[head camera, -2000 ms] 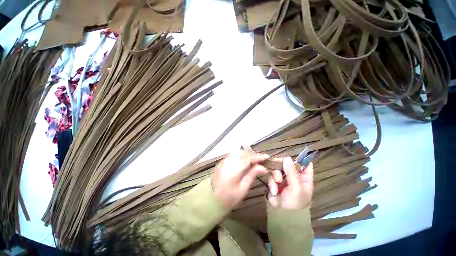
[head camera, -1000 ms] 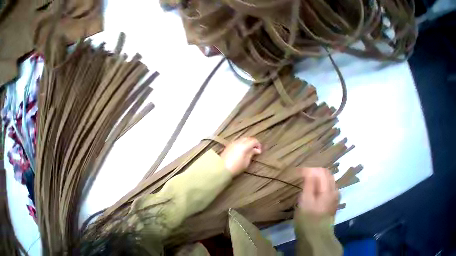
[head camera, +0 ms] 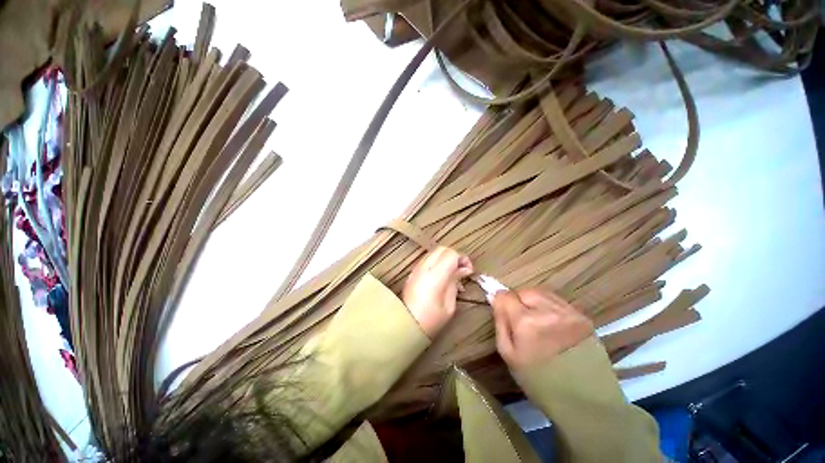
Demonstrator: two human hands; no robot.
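Note:
A wide fanned strap bundle [head camera: 561, 226] of brown strips lies in front of me, under both hands. My left hand [head camera: 439, 285] is closed on a brown strap [head camera: 409, 232], which curves out from the hand's upper left; its end is at the fingertips. My right hand [head camera: 540, 327] is closed around the thread snips [head camera: 488, 285]; only their pale metal tip shows, pointing at my left fingertips and close to them. Whether the blades touch the strap is too small to tell.
A second strap bundle [head camera: 154, 199] stands fanned at the left, beside patterned cloth [head camera: 41, 262]. Looped straps [head camera: 579, 36] pile at the top right, one loop hanging over the front bundle. Brown panels [head camera: 27, 54] lie at the top left. The white table's edge [head camera: 724, 357] curves at the right.
My right hand has swung from the right back to my left fingertips, with the snips' tip now showing. My left hand keeps its grip on the strap. The view has shifted rightward since the oldest frame.

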